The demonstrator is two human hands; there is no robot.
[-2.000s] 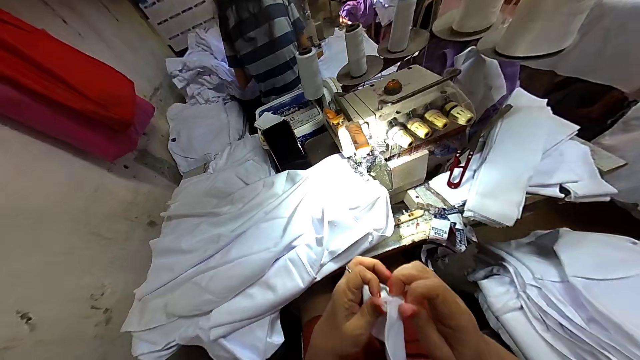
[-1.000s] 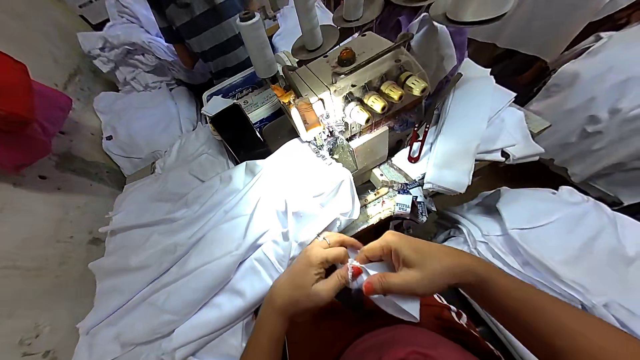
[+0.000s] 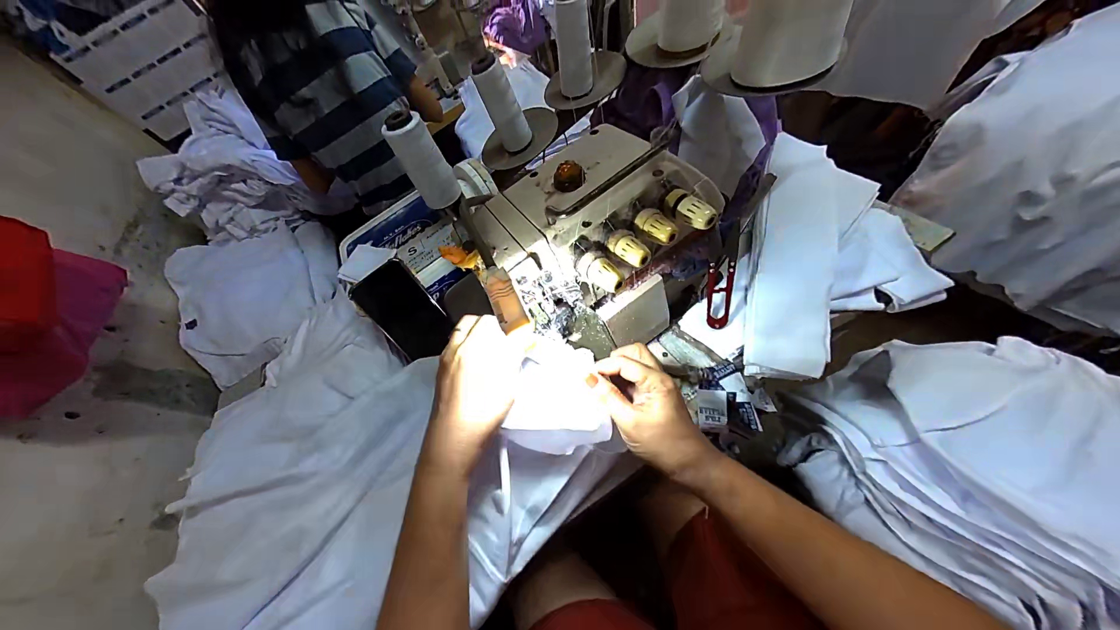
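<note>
A small white fabric piece lies under the bright lamp light at the front of an overlock sewing machine. My right hand pinches its right edge between thumb and fingers. My left hand rests on the left side of the piece, close to the needle area; glare washes out its fingers, so its grip is unclear. Beneath and left of my hands spreads a large white cloth. Several yellow-white tension dials line the machine's front. Red-handled thread snips lie right of the machine.
Left of the machine are a dark phone and a blue-white box. White thread cones stand behind. Folded white strips and a stack of white garments lie to the right. A person in a striped shirt is beyond the machine.
Both hands have moved from near my lap up to the front of the machine. The white piece now lies flatter under them, where earlier it was bunched between my fingers.
</note>
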